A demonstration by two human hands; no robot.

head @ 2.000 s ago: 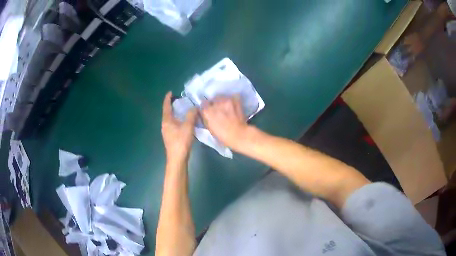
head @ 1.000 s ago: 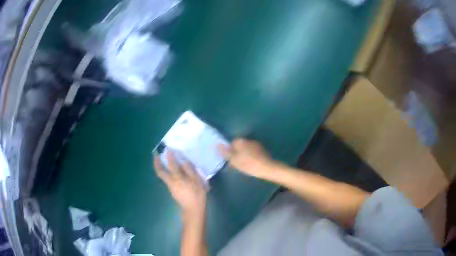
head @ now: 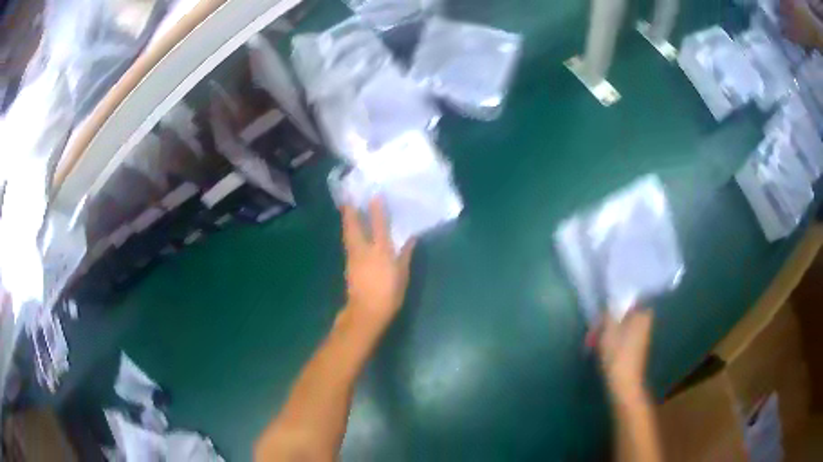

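Observation:
My right hand [head: 624, 347] grips the near edge of a square, pale tray in shiny clear film [head: 636, 253], held over the green bench at right. A second whitish piece shows along its left side; whether it is separate is unclear. My left hand [head: 374, 266] has its fingers on the near edge of another square, film-wrapped white tray [head: 415, 185], at the front of a loose group of similar ones [head: 374, 99]. Blur hides whether these fingers grip it or only rest on it.
White sleeves [head: 149, 438] lie at the lower left. Dark boxes with white marks [head: 221, 189] line the far left edge. More wrapped trays [head: 776, 171] lie at the upper right. Pale posts with foot plates [head: 597, 81] stand at the back. A carton [head: 704, 420] is at lower right.
The view has shifted towards the back of the bench. My hands were together at one white tray; now they are apart, left at the group of trays, right holding a wrapped tray.

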